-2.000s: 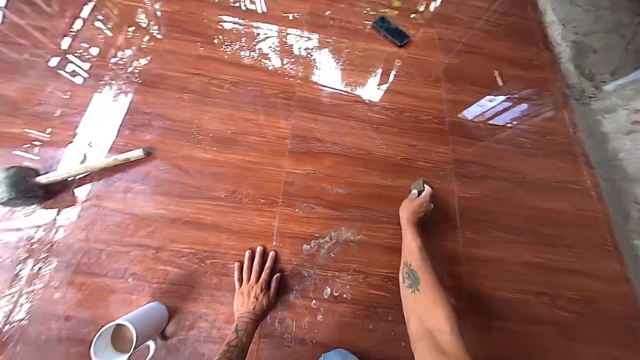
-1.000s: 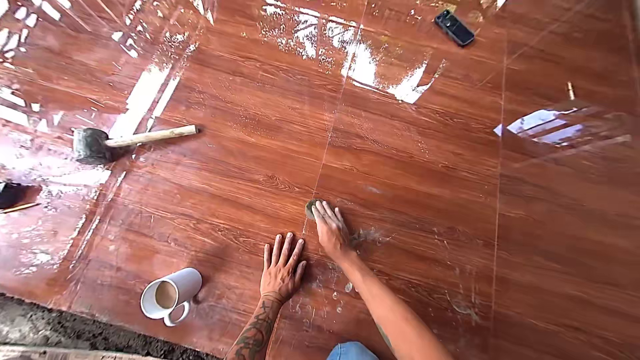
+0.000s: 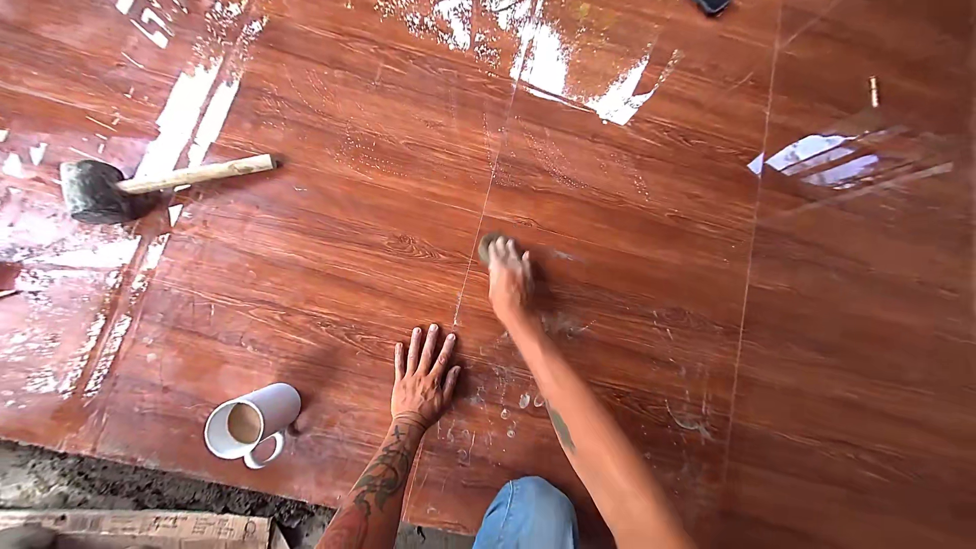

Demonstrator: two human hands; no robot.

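Observation:
Glossy wood-look floor tiles point(image 3: 633, 305) with thin joints lie beneath both hands. My right hand point(image 3: 509, 276) presses a small dark greenish pad or sponge point(image 3: 492, 245) on the floor beside a tile joint; its exact kind cannot be told. Flat on the tiles, fingers spread, rests my left hand point(image 3: 423, 377), with nothing in it, below and left of the right hand. Whitish smears point(image 3: 526, 400) mark the floor just right of the left hand.
A white mug point(image 3: 278, 404) holding a light brown liquid stands at lower left. Farther left lies a rubber mallet point(image 3: 95, 191) with a wooden handle. A dark phone-like object point(image 3: 713, 6) is at the top edge, a small cylindrical piece point(image 3: 874, 91) at upper right, and cardboard point(image 3: 152, 528) at lower left.
My right hand has moved left with the pad, from near the right-hand joint to the middle joint, then slightly up from it. My left hand stays flat on the floor. The view has shifted.

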